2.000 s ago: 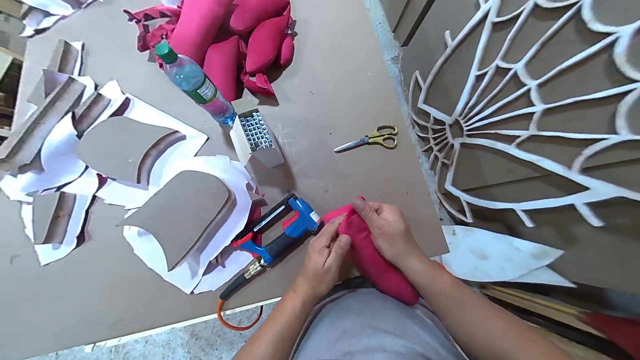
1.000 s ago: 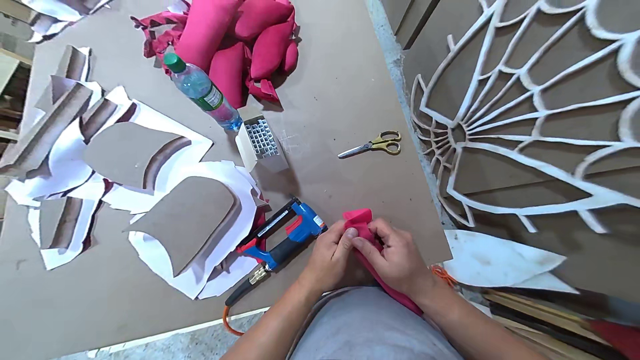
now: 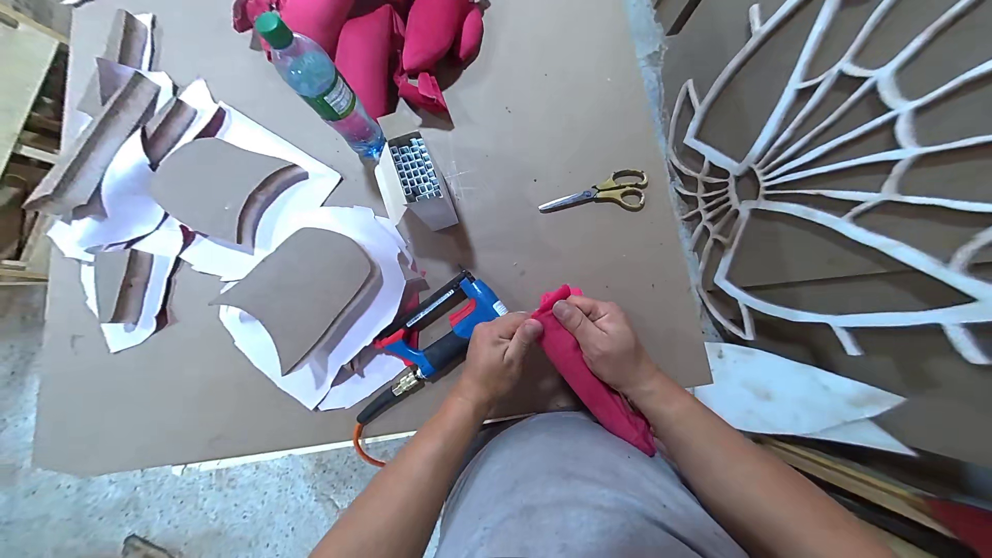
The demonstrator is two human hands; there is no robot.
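Both hands grip the upper end of a red fabric-covered piece [image 3: 585, 380] at the table's near edge. My left hand [image 3: 500, 353] pinches the gathered cloth from the left, thumb up. On the other side my right hand [image 3: 608, 337] holds it, with the thumb pressed on the cloth. The piece's lower end slants down to the right against the shirt. A blue and black pneumatic stapler [image 3: 446, 333] with an orange hose lies just left of my left hand. Scissors with yellow handles [image 3: 597, 192] rest beyond the hands.
Left on the table [image 3: 511, 147] are grey-brown padded shapes [image 3: 306, 291] on white cloth. An open box of staples [image 3: 422, 182] stands near a plastic bottle [image 3: 322, 85] and red stuffed pieces [image 3: 368, 58]. A white web-like openwork panel [image 3: 845, 310] is beyond the right edge.
The red piece was held broad side up two seconds ago; it now shows narrower and slanted. Both hands have stayed on its upper end, shifting their grip on the cloth.
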